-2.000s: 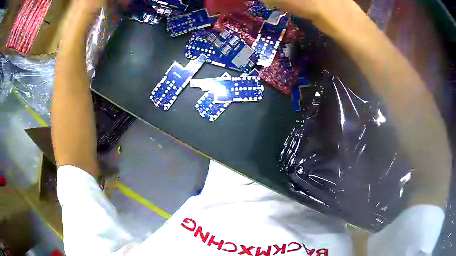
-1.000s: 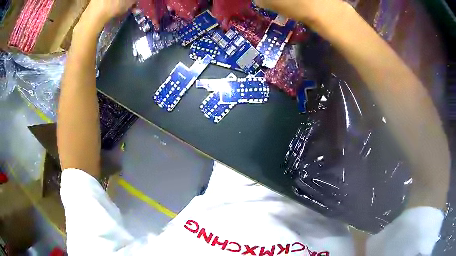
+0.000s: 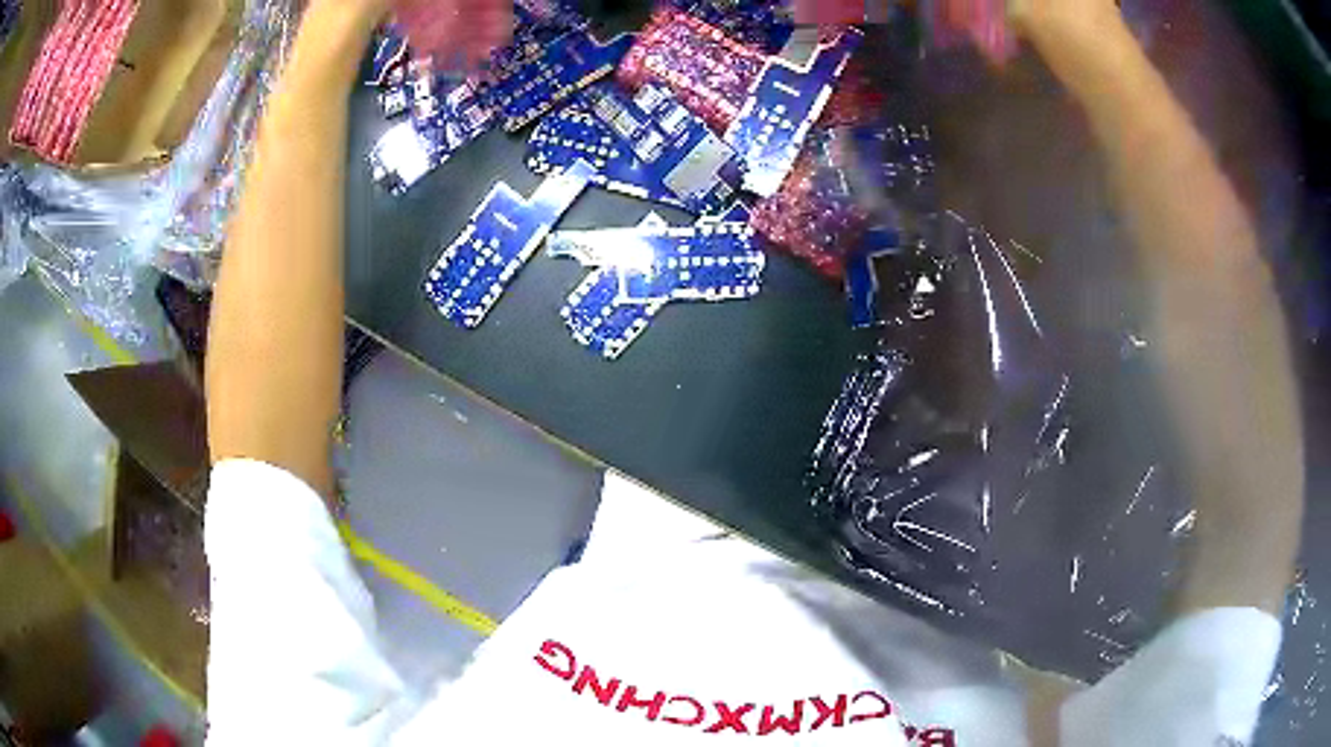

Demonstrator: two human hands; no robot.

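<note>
Blue circuit boards lie in a loose pile at the top middle. One board (image 3: 489,263) lies apart at the lower left of the pile, and another (image 3: 708,263) lies across a second board below it. Crinkled pink bubble wrap (image 3: 807,219) lies among the boards. My left hand (image 3: 350,9) is at the top edge, mostly cut off, beside a blurred pink thing. My right hand (image 3: 1044,9) is also mostly cut off, with blurred pink beside it. Whether either hand holds the pink is unclear. A glossy black plastic sheet (image 3: 1007,438) lies at the right.
The dark green bench (image 3: 686,394) has its near edge running diagonally in front of me. A carton (image 3: 146,102) with pink-red bundles (image 3: 70,73) is at the upper left, with clear plastic (image 3: 80,234) spilling over it. An open brown carton flap (image 3: 132,401) and yellow floor lines are lower left.
My left arm has moved right. My right hand has moved right, away from the pile's top. The pink pieces at the top have shifted, and boards at the pile's upper left are more exposed.
</note>
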